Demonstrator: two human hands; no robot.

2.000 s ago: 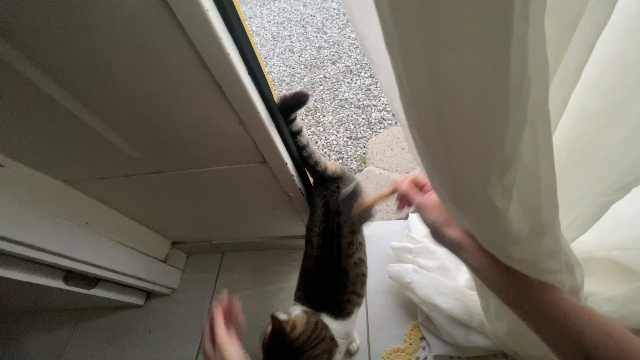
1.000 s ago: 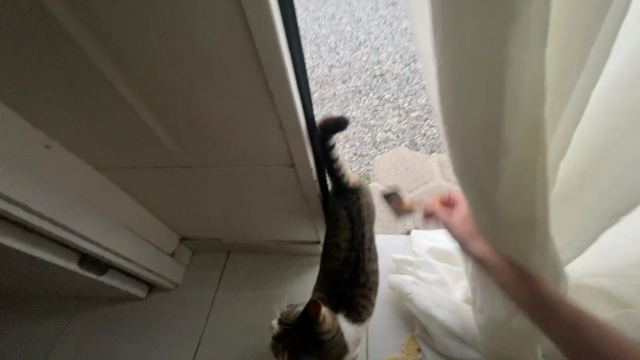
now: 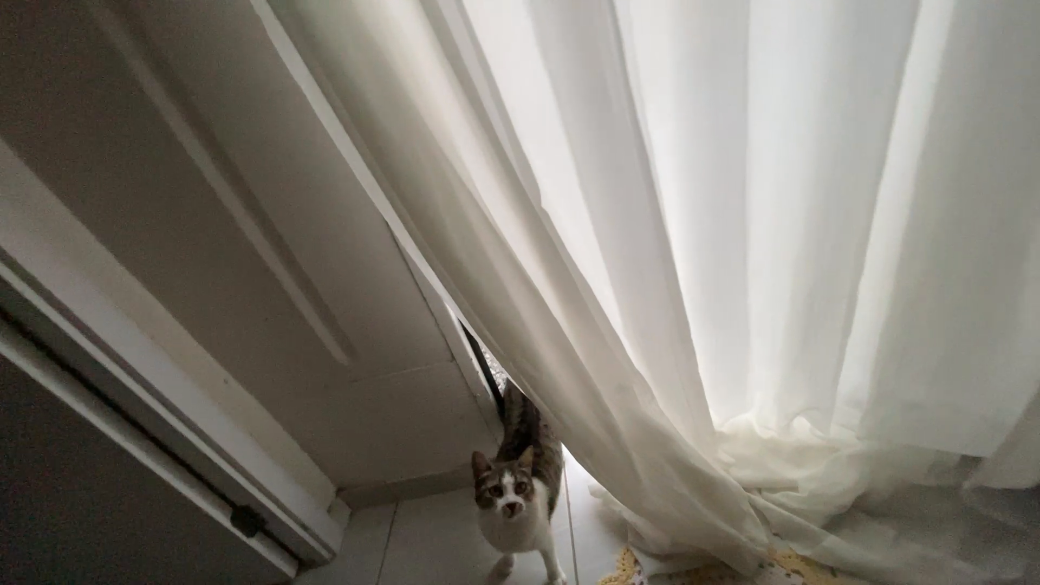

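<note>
A tabby and white cat (image 3: 520, 508) stands on the white tiled floor with its face turned up toward me. Its rear half is partly covered by the edge of a long white curtain (image 3: 617, 325). Neither my left hand nor my right hand shows in the head view now, and the small brush-like tool from the earlier frames is out of sight too.
A white panelled door or wall panel (image 3: 309, 268) slants down on the left, with a frame and rail (image 3: 162, 422) beside it. Curtain cloth (image 3: 780, 455) bunches on the floor at right, over a yellow crocheted edging (image 3: 626, 566). Gravel shows through a narrow gap (image 3: 492, 366).
The curtain now hangs across the doorway that stood uncovered. Both hands have left view; the right one held a small tool. The cat's head, lowered before, is raised. The view has shifted.
</note>
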